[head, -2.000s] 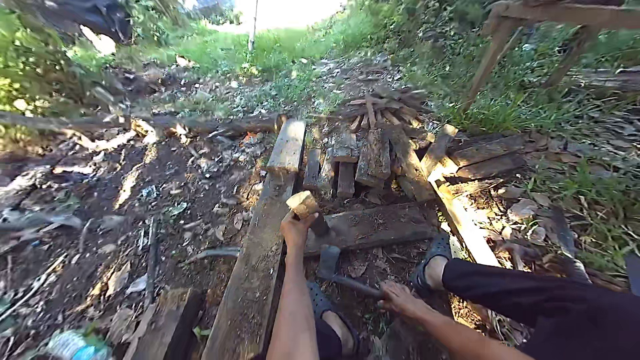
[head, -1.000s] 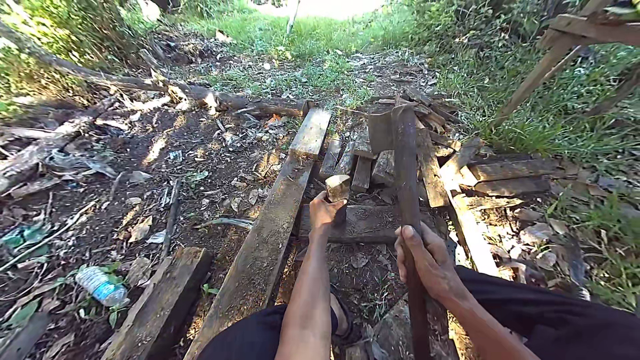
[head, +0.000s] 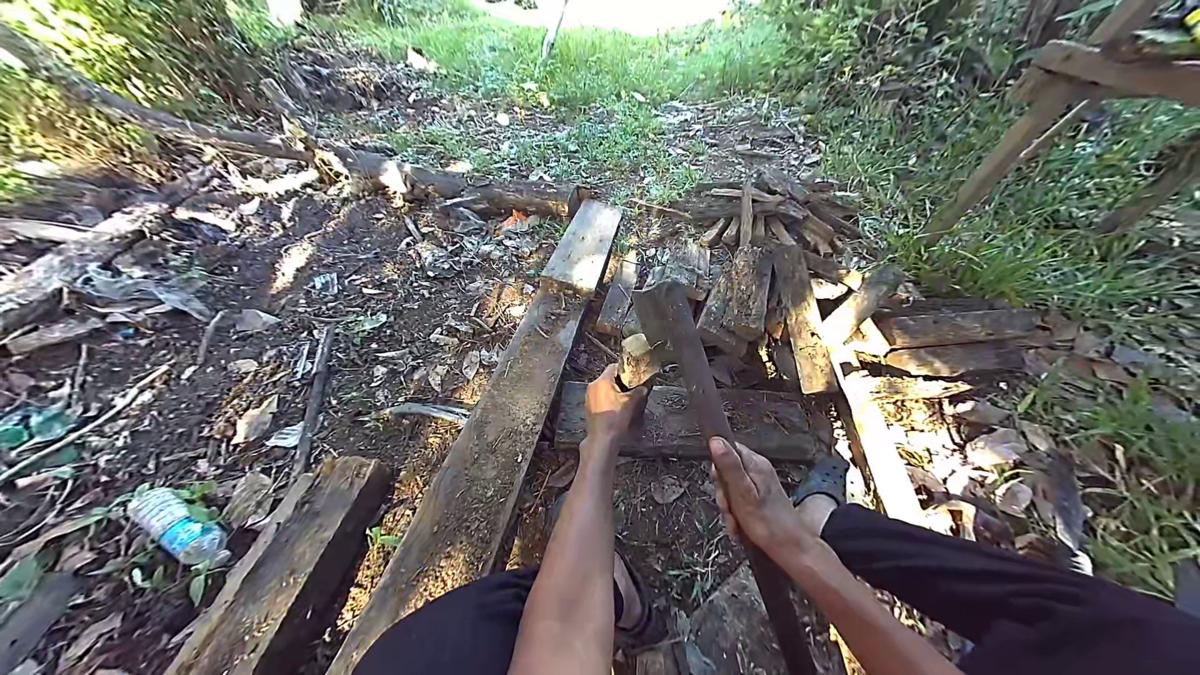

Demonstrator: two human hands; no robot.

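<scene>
My left hand (head: 613,409) grips a short piece of wood (head: 638,362) above a wooden block (head: 689,422) lying across the ground. My right hand (head: 753,492) is closed around the long handle of an axe (head: 710,398). The axe head (head: 664,317) is up beside the top of the wood piece; whether they touch, I cannot tell. The lower end of the held piece is partly hidden behind my fingers.
A long plank (head: 502,422) runs along the left, with a squared timber (head: 281,562) and a plastic bottle (head: 178,525) beyond. Split wood (head: 750,291) is piled ahead. A log (head: 450,183) lies across the back; a wooden frame (head: 1017,150) stands at right.
Two seconds ago the axe was low near the ground; one second ago it was raised upright. Now its head is lower, close to the wood piece in my left hand.
</scene>
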